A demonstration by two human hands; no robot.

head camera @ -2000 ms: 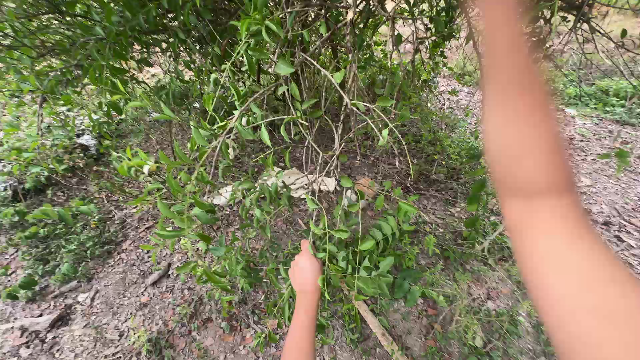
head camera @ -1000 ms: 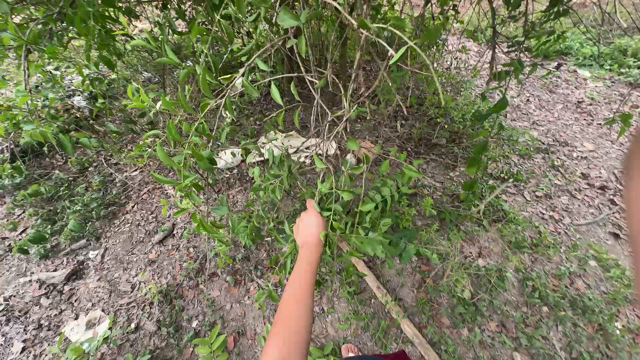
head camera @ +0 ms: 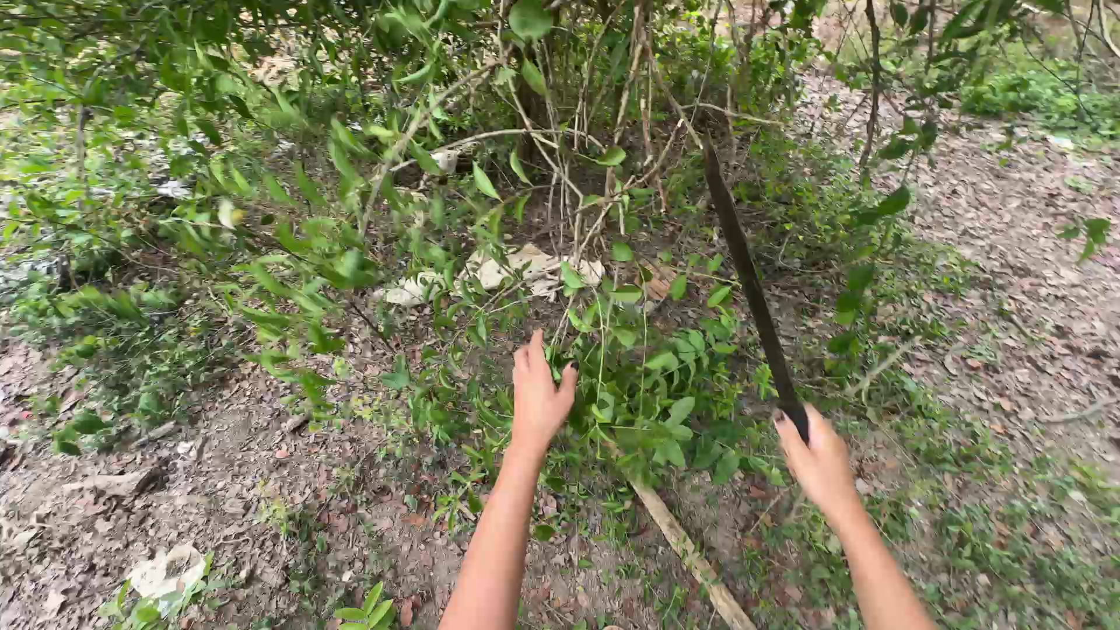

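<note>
My right hand [head camera: 818, 455] grips the handle end of a machete [head camera: 751, 280], whose long dark blade points up and slightly left, beside the shrub's stems. Left of it, my left hand [head camera: 541, 394] reaches forward with thumb and fingers apart, close to thin leafy stems [head camera: 604, 350]. Nothing is plainly held in it. Bare, partly cut-looking branches [head camera: 630, 184] of the shrub rise beyond both hands, and a leafy branch [head camera: 332, 271] spreads to the left, blurred.
A pale wooden pole [head camera: 687, 547] lies on the ground between my forearms. Whitish crumpled material [head camera: 516, 269] lies at the shrub's base, and another pale piece [head camera: 168, 573] at lower left. Leafy twigs hang at upper right over leaf litter [head camera: 1032, 289].
My left hand has gone from closed on or near the stems to fingers apart. The right hand, at the view's edge one second ago, has come into view low at the right with the machete.
</note>
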